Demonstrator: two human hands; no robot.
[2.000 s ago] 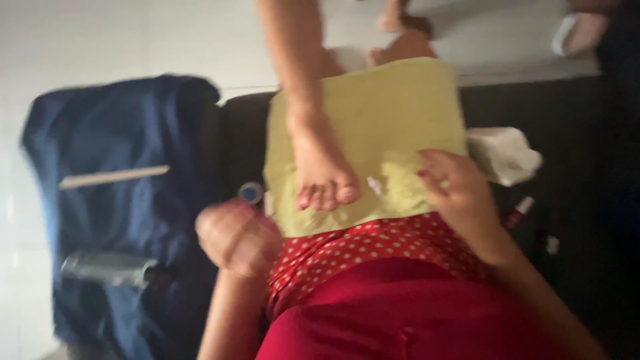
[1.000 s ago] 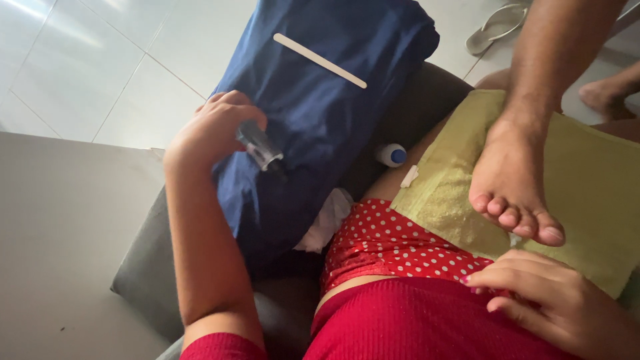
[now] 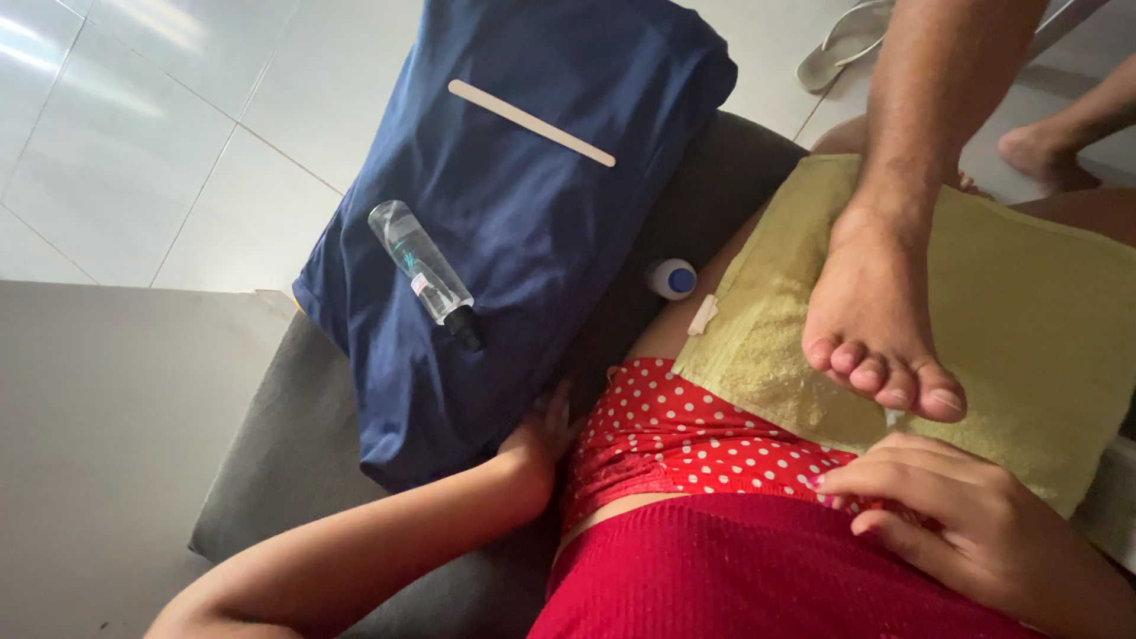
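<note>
My left hand (image 3: 543, 435) reaches down between the blue cloth (image 3: 532, 231) and my polka-dot shorts; its fingers are partly hidden, so what they hold does not show. My right hand (image 3: 941, 506) is near my lap with bent fingers, just below the toes of another person's foot (image 3: 879, 311), which is over a yellow-green towel (image 3: 1021, 319). A small white bit lies by the toes. On the blue cloth lie a clear plastic bottle with a black cap (image 3: 422, 266) and a flat pale stick, seemingly a nail file (image 3: 532, 122).
A small white bottle with a blue top (image 3: 672, 279) stands beside my thigh on the dark grey seat (image 3: 293, 453). A folded white piece (image 3: 703, 315) rests on the towel's edge. A sandal (image 3: 843, 44) and another bare foot (image 3: 1047, 155) are on the tiled floor.
The clear bottle, in my left hand one second ago, now lies on the blue cloth. My left hand has moved down beside my hip. The view has swung left since the first frame.
</note>
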